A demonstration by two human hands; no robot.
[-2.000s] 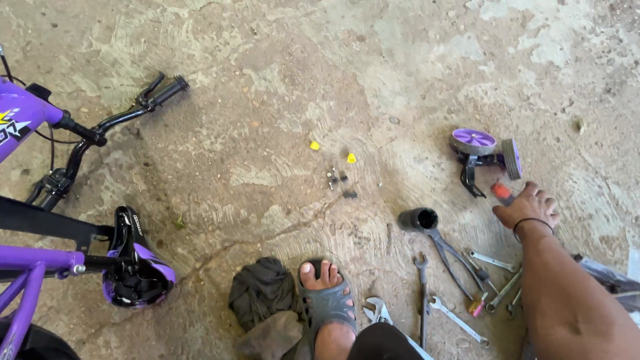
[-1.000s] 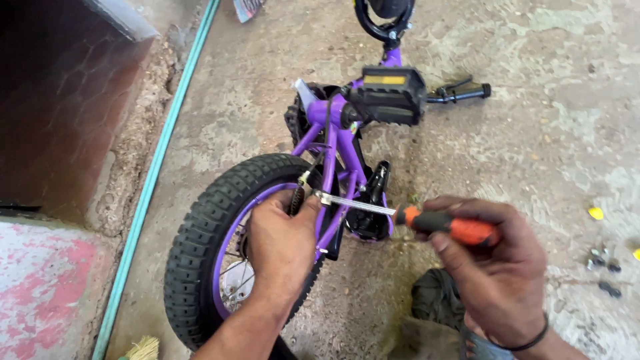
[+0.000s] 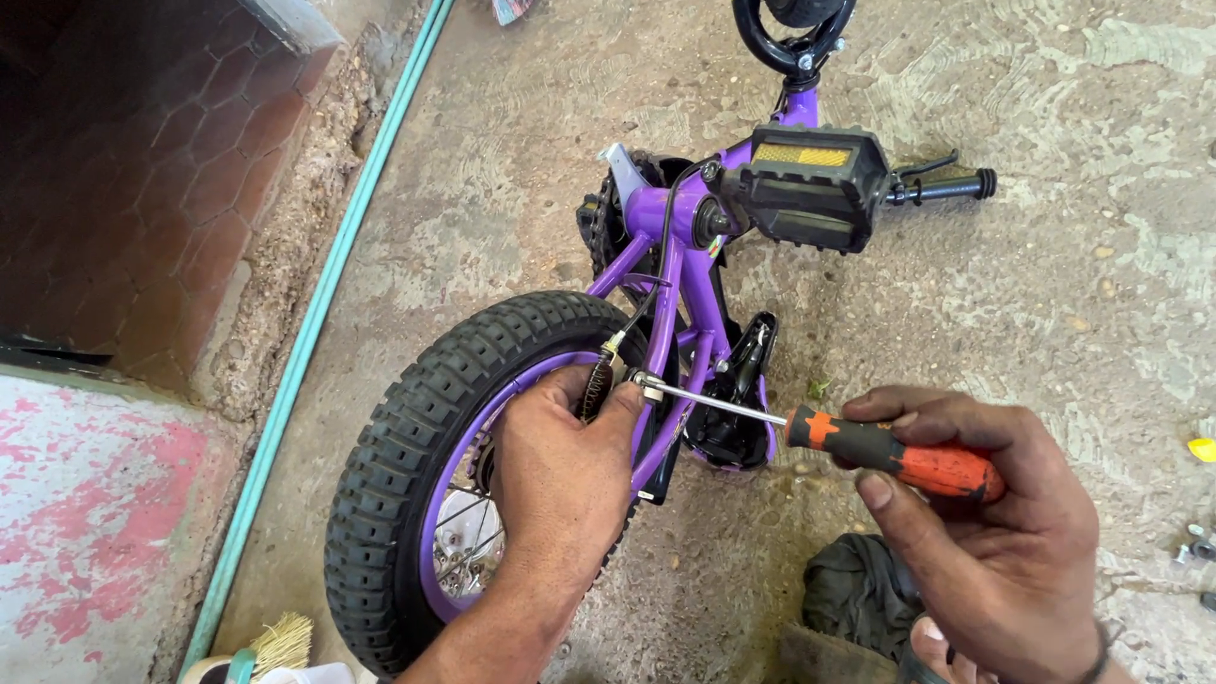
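Observation:
A small purple bicycle (image 3: pixel 698 275) is tipped on the floor, its rear wheel (image 3: pixel 389 475) toward me and a black pedal (image 3: pixel 807 185) facing up. My right hand (image 3: pixel 988 532) holds a screwdriver (image 3: pixel 893 456) by its orange and black handle. The screwdriver's shaft reaches left to a small metal fitting (image 3: pixel 649 385) by the frame tubes. My left hand (image 3: pixel 570 465) pinches around that fitting at the wheel's rim, beside a black spring (image 3: pixel 597 385) at the end of a brake cable (image 3: pixel 660 285). The exact contact of tip and fitting is partly hidden by my fingertips.
Teal pipes (image 3: pixel 323 304) run along a raised edge at the left, beside a painted wall (image 3: pixel 95 522). A dark cloth (image 3: pixel 855 589) lies near my foot. At the right are a yellow cap (image 3: pixel 1202 449) and small hardware (image 3: pixel 1199 546). A straw brush (image 3: pixel 283 641) is at bottom left.
Two seconds ago my right hand was reaching to the floor near the tools; now it holds the screwdriver at the bicycle. The view has swung left. Since one second ago, little has changed.

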